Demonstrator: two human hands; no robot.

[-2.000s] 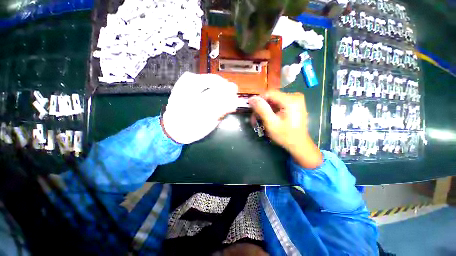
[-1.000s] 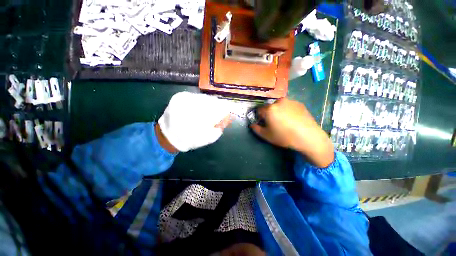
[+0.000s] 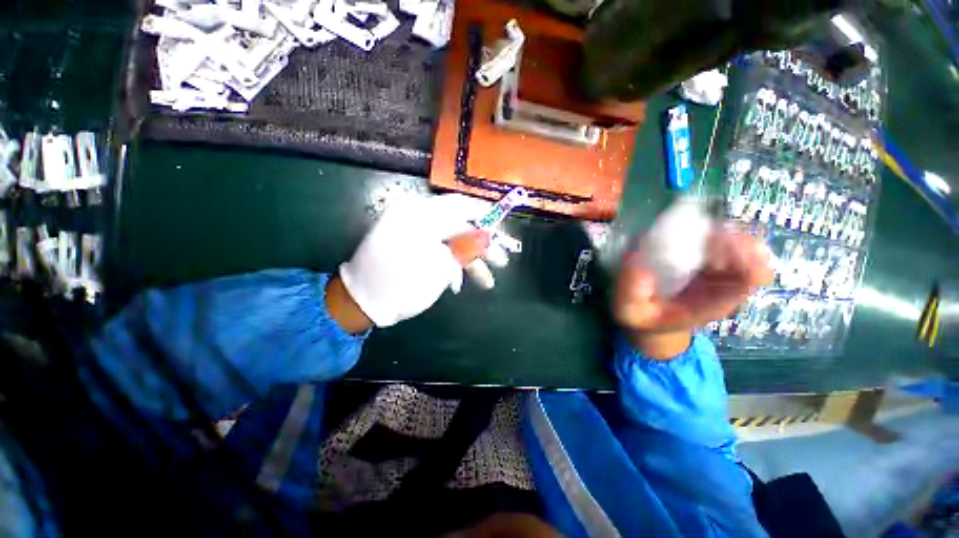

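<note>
My left hand [image 3: 412, 257], in a white glove with bare fingertips showing, holds a narrow white plastic housing [image 3: 502, 209] with a blue-green part in it, just in front of the orange-brown press fixture [image 3: 531, 168]. My right hand [image 3: 694, 289], bare and blurred, is closed around a whitish translucent bottle [image 3: 678, 242] to the right of the fixture. A small metallic part [image 3: 580, 270] lies on the bench between my hands. A white piece [image 3: 502, 55] lies on the fixture's left side, by its pale rectangular slot.
A black textured bin [image 3: 347, 110] with a heap of white housings is at the upper left. Clear trays of parts stand at the far left [image 3: 58, 210] and right [image 3: 804, 205]. A dark green press head [image 3: 673, 47] overhangs the fixture. A blue item [image 3: 678, 147] and white wipe [image 3: 705, 86] lie beside it.
My right hand has moved right, away from my left hand, and has taken hold of the bottle. The housing in my left hand is now more exposed. The view has shifted and tilted.
</note>
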